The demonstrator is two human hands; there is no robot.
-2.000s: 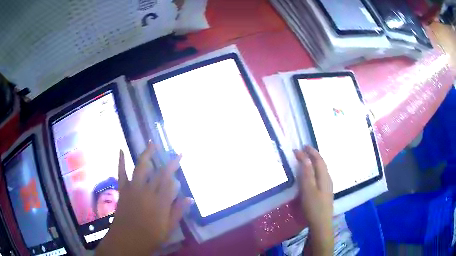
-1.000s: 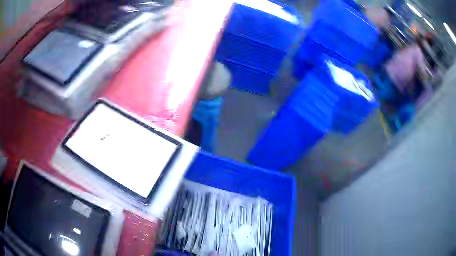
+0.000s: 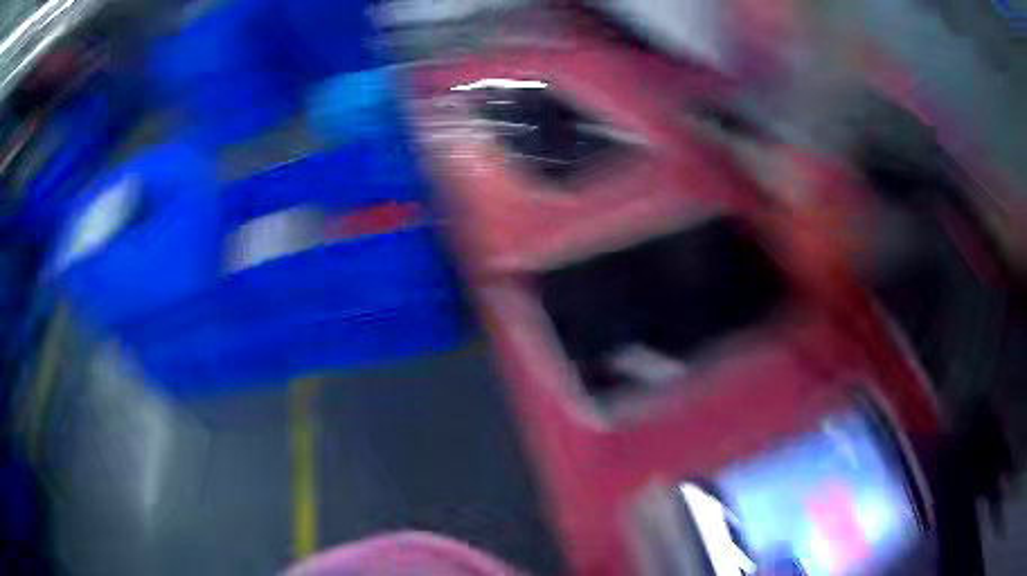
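Observation:
No hand shows clearly in this heavily blurred view. A tablet with a lit blue and pink screen (image 3: 828,501) lies on the red-pink bench at the lower right. A tablet with a dark screen (image 3: 664,298) lies beyond it, with a pale border along its left and lower edge. Another dark tablet (image 3: 552,135) lies farther along the bench, with bright glare at its top.
The bench (image 3: 541,231) runs from bottom centre to the top. Blue totes (image 3: 338,281) stand on its left. Grey floor with a yellow line (image 3: 304,473) is below them. A blurred pink rounded shape (image 3: 405,557) is at the bottom edge.
The head view has swung to another stretch of bench, with the totes now at left. The white-screen tablet and the tote of sleeved units have left view.

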